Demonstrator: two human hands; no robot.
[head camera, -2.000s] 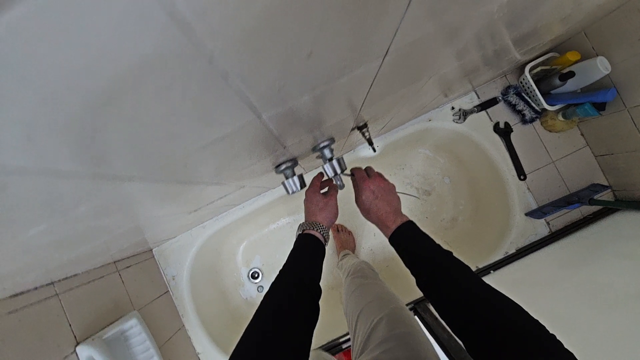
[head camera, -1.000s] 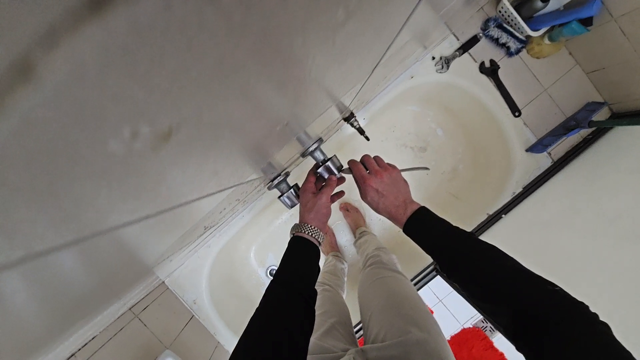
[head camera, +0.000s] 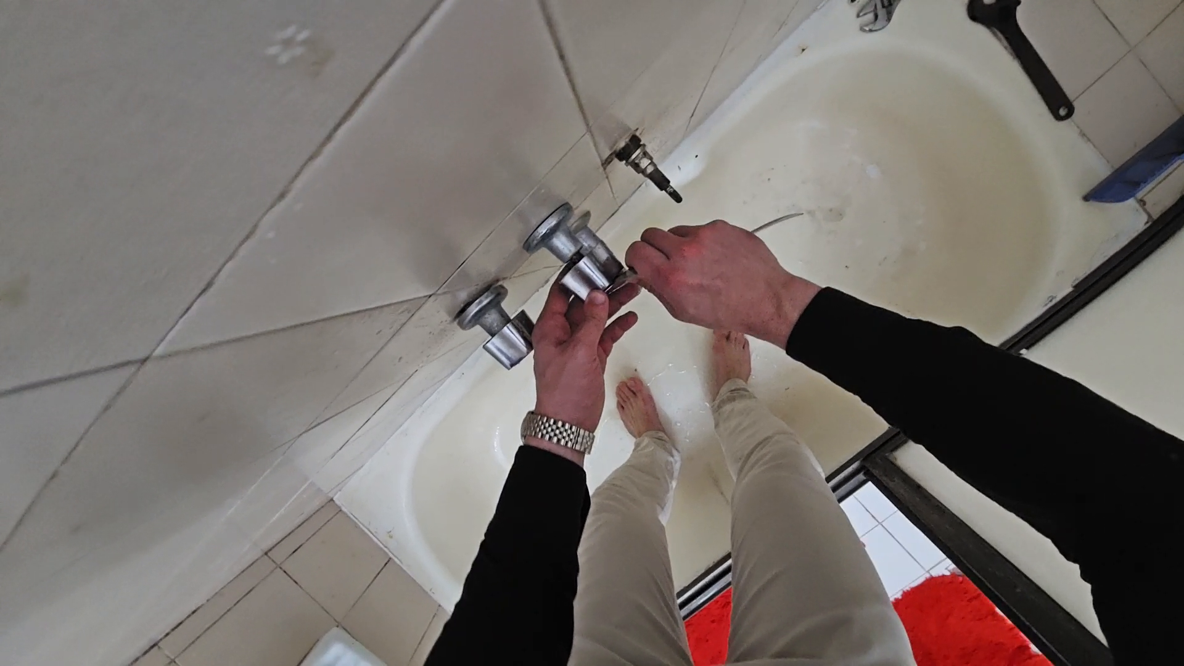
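Observation:
My left hand (head camera: 578, 356), with a metal-link watch on its wrist, has its fingers and thumb on a chrome tap handle (head camera: 585, 276) on the tiled wall. Close to the right of it, my right hand (head camera: 712, 277) pinches a thin metal tool at that handle; the tool's thin curved end (head camera: 777, 222) sticks out behind the hand. A second chrome tap (head camera: 497, 326) is mounted to the lower left. Up and to the right, a bare tap spindle (head camera: 649, 168) without a handle juts from the wall.
My bare feet (head camera: 640, 405) stand in the wet cream bathtub (head camera: 925, 185). At its far end lie an adjustable wrench (head camera: 874, 13), a black wrench (head camera: 1027, 55) and a blue scraper-like blade (head camera: 1142, 166). A dark rail (head camera: 1101, 273) edges the tub, with a red mat (head camera: 962, 620) beyond.
Both hands stay at the same tap, with the thin tool still in my right hand. The view has moved closer to the taps, and the basket of bottles has left it.

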